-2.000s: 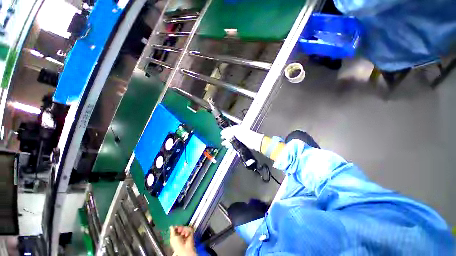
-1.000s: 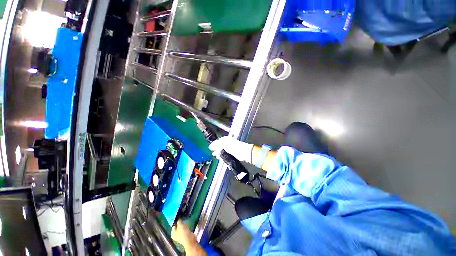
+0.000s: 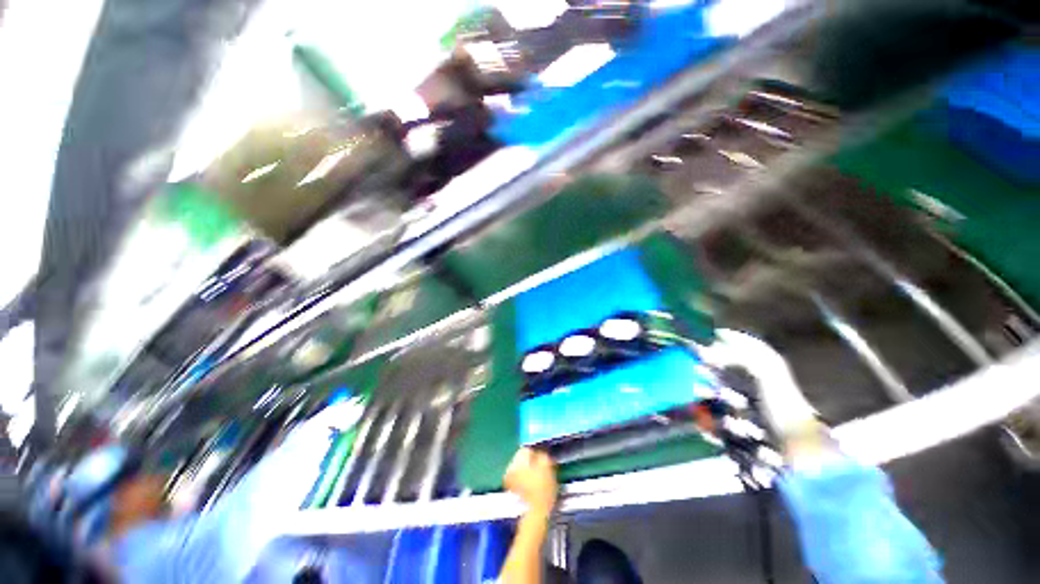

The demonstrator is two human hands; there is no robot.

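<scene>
The blue module chassis [image 3: 610,394] lies on a dark green pallet [image 3: 488,428], with a row of three fans [image 3: 578,346] with white hubs across it. My left hand [image 3: 531,479], bare with fingers curled, is at the chassis's near left corner; whether it grips anything is unclear. My right hand [image 3: 755,363], in a white glove, is at the chassis's right end. It is shut on the black electric screwdriver [image 3: 747,443], which is blurred and partly hidden; its bit cannot be made out.
Metal rollers [image 3: 941,319] lie right of the pallet, and more rollers show to its left. The pale side rail [image 3: 639,488] runs along the near edge. Another green pallet bears a blue box [image 3: 1004,114] at upper right. Another person's pale sleeve [image 3: 257,479] is at lower left, blurred.
The view has swung left and turned, so the chassis appears more level and another person shows at left. My gloved right hand now appears by the chassis's right end. My left hand remains at its near corner.
</scene>
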